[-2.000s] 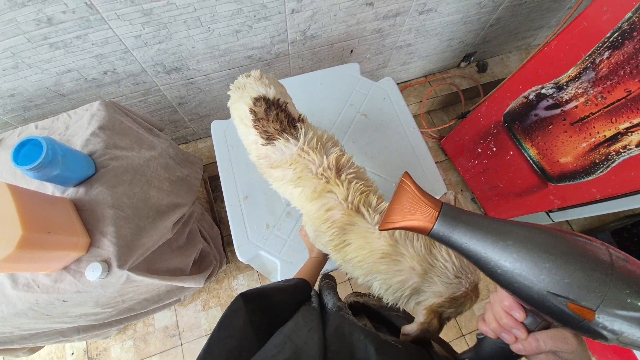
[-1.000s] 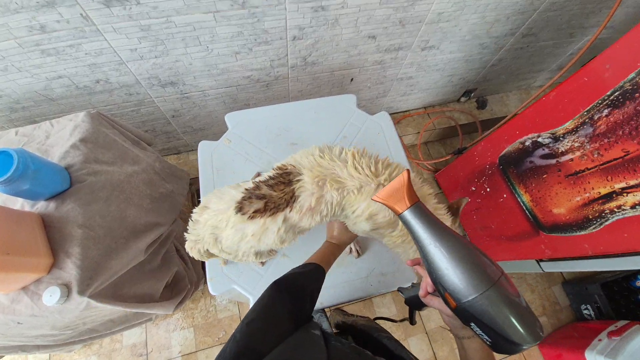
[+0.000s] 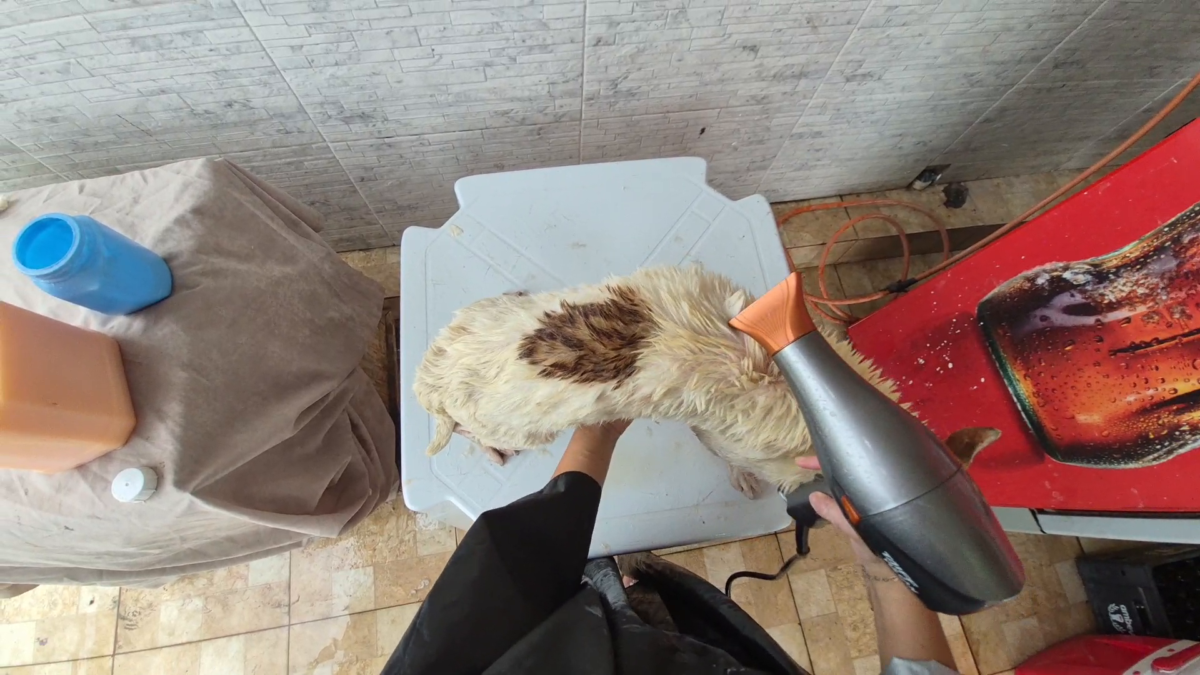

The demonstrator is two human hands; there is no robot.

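A damp cream-coloured dog (image 3: 675, 347) with a brown patch on its back stands on a white plastic table (image 3: 600, 225), its rear to the left and its head mostly behind the dryer at the right. My left hand (image 3: 596, 439) reaches under its belly; the fingers are hidden by the fur. My right hand (image 3: 830, 502) grips the handle of a grey hair dryer (image 3: 872, 450). The dryer's orange nozzle (image 3: 773, 314) points left, just over the fur near the shoulders.
On a cloth-covered surface (image 3: 262, 347) at left are a blue plastic bottle (image 3: 112, 272), an orange container (image 3: 56, 389) and a white cap (image 3: 134, 484). A tiled wall (image 3: 469, 84) stands behind. An orange hose (image 3: 900, 225) and a red panel with a bottle picture (image 3: 937, 375) are at right.
The dog's body has turned from a steep slant to lie nearly across the table. The dryer has moved with my right hand and now tilts more steeply. The view has shifted.
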